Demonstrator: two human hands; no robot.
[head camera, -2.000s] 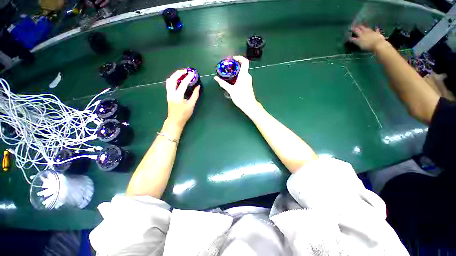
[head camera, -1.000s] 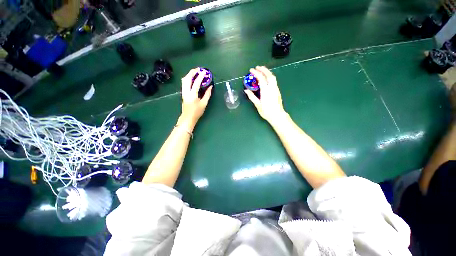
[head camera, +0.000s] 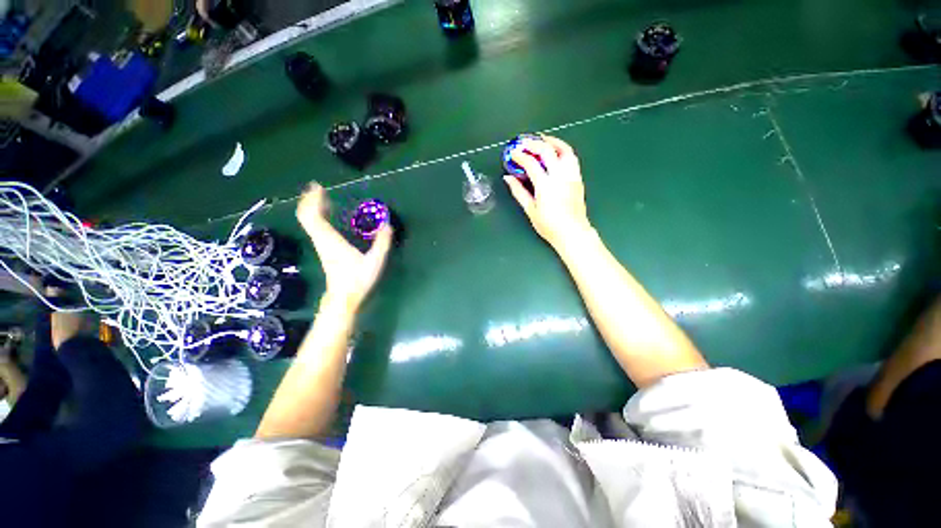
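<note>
My left hand (head camera: 346, 248) is open, thumb and fingers apart, just left of and below a lamp unit glowing purple-pink (head camera: 369, 219) that stands on the green bench. My right hand (head camera: 552, 186) is around a second lamp unit glowing blue and red (head camera: 524, 156), its fingers over the top, by the seam line. A small clear bottle with a white stem (head camera: 478, 192) stands between them. Lamp units with shiny clear tops (head camera: 265, 336) stand at the left beside the white cables (head camera: 134, 263).
A clear tub of white sticks (head camera: 196, 392) stands at the left near edge. Unlit black lamp units (head camera: 386, 120) stand beyond the seam line (head camera: 660, 101), one farther right (head camera: 656, 50). A white scrap (head camera: 234, 159) lies at upper left. Parts of other people show at left and right.
My left hand has let go of its lamp unit, which now stands nearer me and further left. My right hand stays on its lamp. The view has shifted, and a person's arm shows at lower left.
</note>
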